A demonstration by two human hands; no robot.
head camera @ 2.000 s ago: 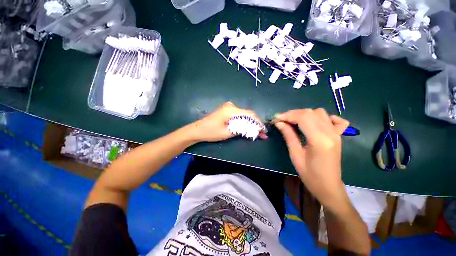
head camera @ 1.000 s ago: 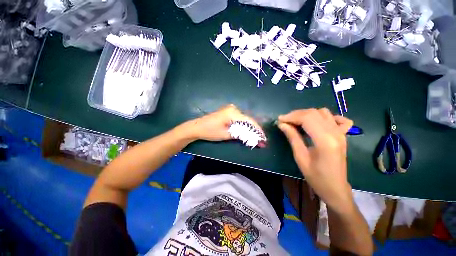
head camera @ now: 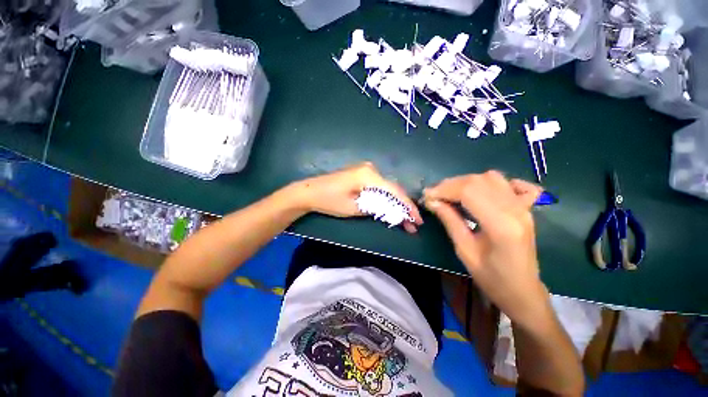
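My left hand (head camera: 349, 190) holds a bunch of white moulded parts (head camera: 383, 206), their heads lined up in a fan, near the bench's front edge. My right hand (head camera: 489, 209) is just to the right, thumb and fingertips pinched close to the bunch. A blue pen-shaped tool (head camera: 546, 198) sticks out behind my right hand, held in it. A small white piece shows between my right fingers and palm. What lies at the fingertips is too small to tell. A loose pile of parts (head camera: 427, 77) lies beyond, and one or two parts (head camera: 542, 132) lie to its right.
Dark blue side cutters (head camera: 618, 233) lie at the right. An open tub of lined-up parts (head camera: 206, 108) stands at the left. Tubs of jumbled parts (head camera: 541, 35) stand at the far right, stacked tubs (head camera: 140, 35) at the far left. Boxes (head camera: 144, 225) are below the bench edge.
The view has shifted slightly. The blue tool now points up more behind my right hand, and a white piece shows in that hand. Dark shapes, perhaps feet, have appeared on the floor at left.
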